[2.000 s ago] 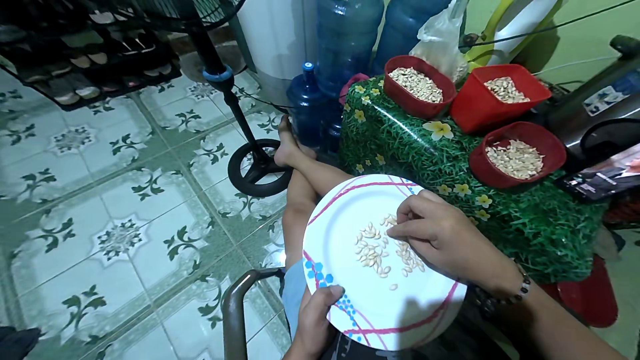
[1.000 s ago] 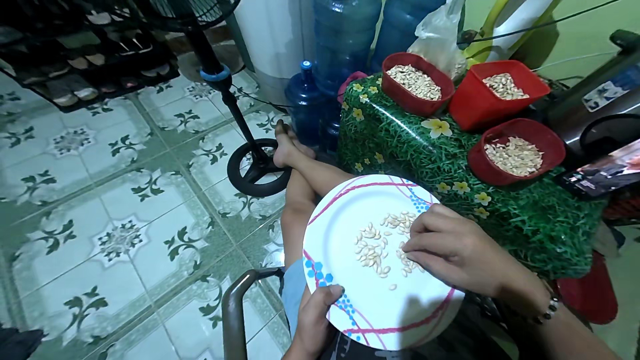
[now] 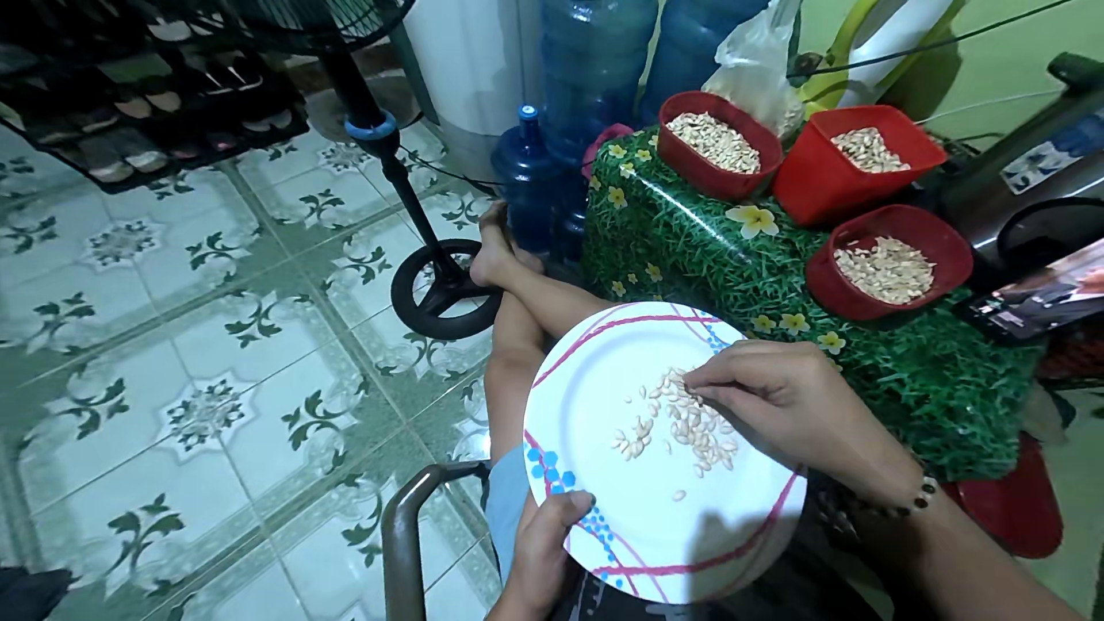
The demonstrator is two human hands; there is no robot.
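A white plate [image 3: 638, 535] with pink lines and blue dots rests over the lap. My left hand [image 3: 548, 539] grips its lower left rim, thumb on top. Pale shelled seeds [image 3: 690, 423] lie loosely across the middle of the plate. Above their upper part is my right hand [image 3: 776, 401], thumb and fingertips pinched together at the seeds; whether a seed is between them is hidden. A beaded bracelet [image 3: 923, 496] circles the right wrist.
Red containers of seeds or husks [image 3: 716, 142], [image 3: 862, 159], [image 3: 888, 267] stand on a table with a green grass-print cover [image 3: 690, 250]. A phone [image 3: 1039, 293] leans at right. A stand fan [image 3: 392, 164], blue water bottles [image 3: 526, 172] and a chair armrest [image 3: 404, 526] are nearby.
My right hand's fingertips have shifted over the seeds, now at the upper part of the pile. The seeds lie in a changed arrangement. My left hand still holds the rim.
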